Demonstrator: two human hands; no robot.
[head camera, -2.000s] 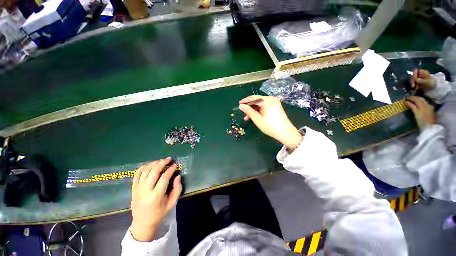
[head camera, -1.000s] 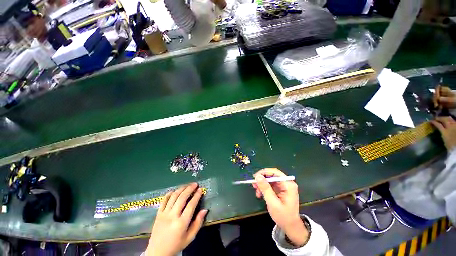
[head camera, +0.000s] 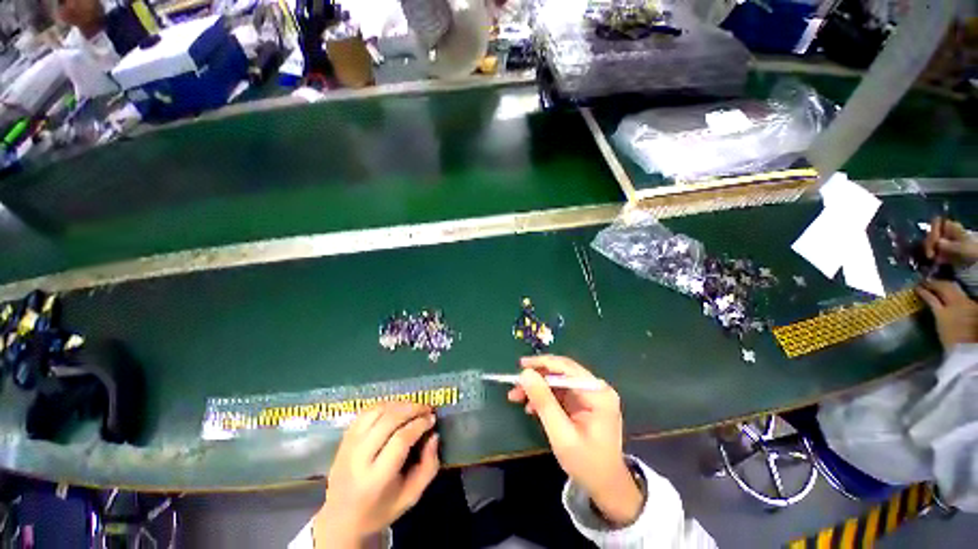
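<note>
My right hand (head camera: 574, 413) holds a slim white pen-like tool (head camera: 558, 380), its thin tip pointing left at the right end of the strip. My left hand (head camera: 384, 461) rests with curled fingertips on the lower edge of a clear strip (head camera: 238, 410) with rows of small yellow pieces; whether it grips the strip I cannot tell. A loose pile of small dark and whitish parts (head camera: 418, 332) lies beyond the strip. A smaller pile with yellow spots (head camera: 533, 326) lies to its right, just beyond my right hand.
Metal tweezers (head camera: 589, 280) lie on the green bench. A crinkled clear bag (head camera: 643, 249) with spilled parts (head camera: 731, 292) is at the right, near white paper (head camera: 840, 234). Another person's hands (head camera: 949, 309) work by a yellow strip (head camera: 847, 323). A black curved object (head camera: 120, 391) is far left.
My right hand has moved slightly left, bringing the tool's tip to the strip's right end. My left fingers have curled and drawn back, uncovering more yellow pieces. The camera view has shifted a little.
</note>
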